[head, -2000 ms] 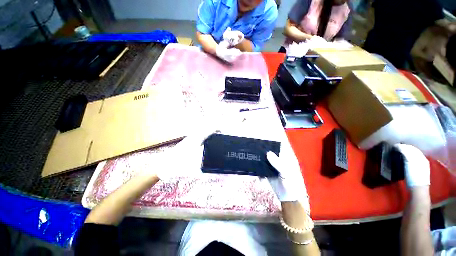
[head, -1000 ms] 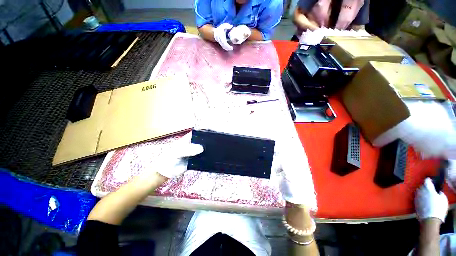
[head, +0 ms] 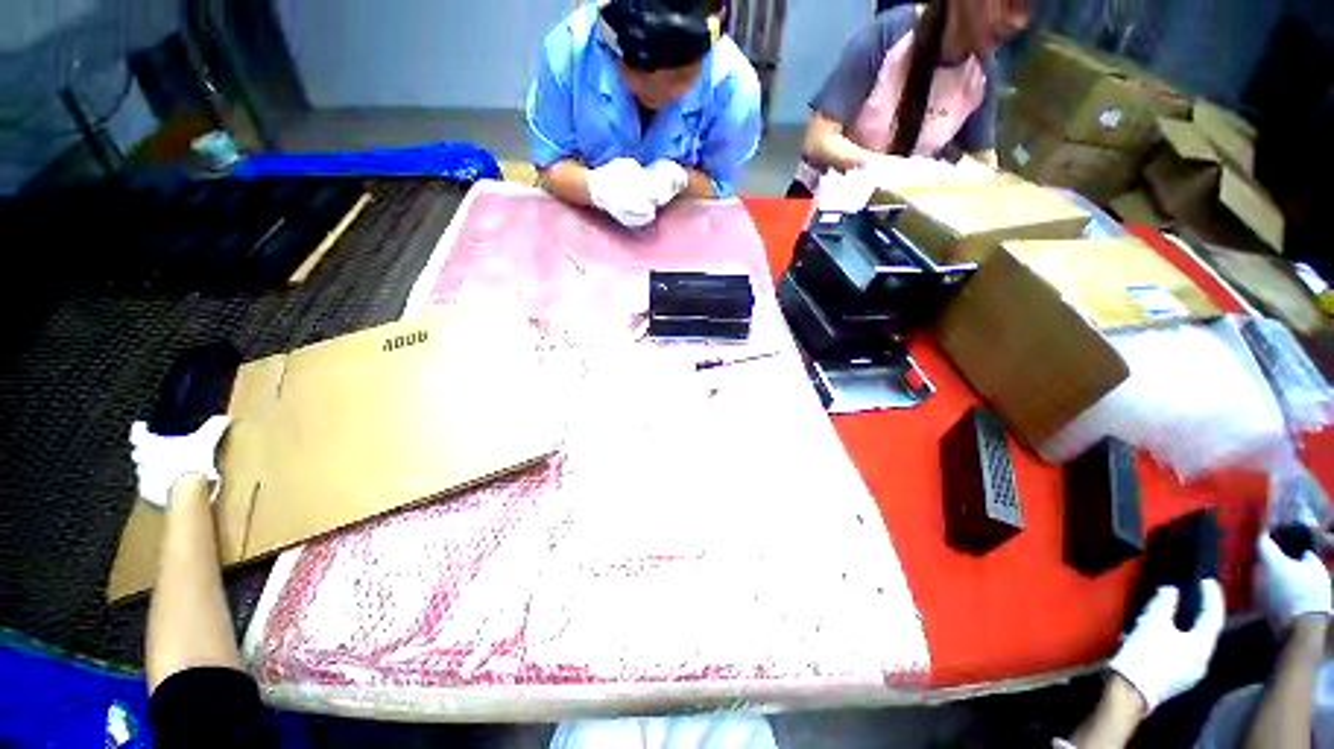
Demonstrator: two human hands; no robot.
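Note:
A black housing (head: 198, 384) stands at the left end of a tan cardboard sheet (head: 395, 424). My gloved left hand (head: 179, 461) is at its near end, thumb and fingers apart; contact is unclear. My gloved right hand (head: 1173, 644), its arm cut off by the bottom edge, grips another black housing (head: 1170, 563) low over the red cloth (head: 892, 512). Two more housings stand on the cloth, one at its left (head: 980, 483) and one nearer (head: 1100, 505).
A pair of small black parts (head: 699, 306) and a thin dark stick (head: 736, 360) lie on the bubble wrap mat (head: 585, 615). Stacked black parts (head: 863, 278) and cartons (head: 1031, 344) stand behind. Another worker's gloved hand (head: 1295, 578) is close at right. Two people stand across.
The housing I held over the mat is off it, and my right hand has moved far right with a housing. My left hand has let go and moved left to the cardboard's end.

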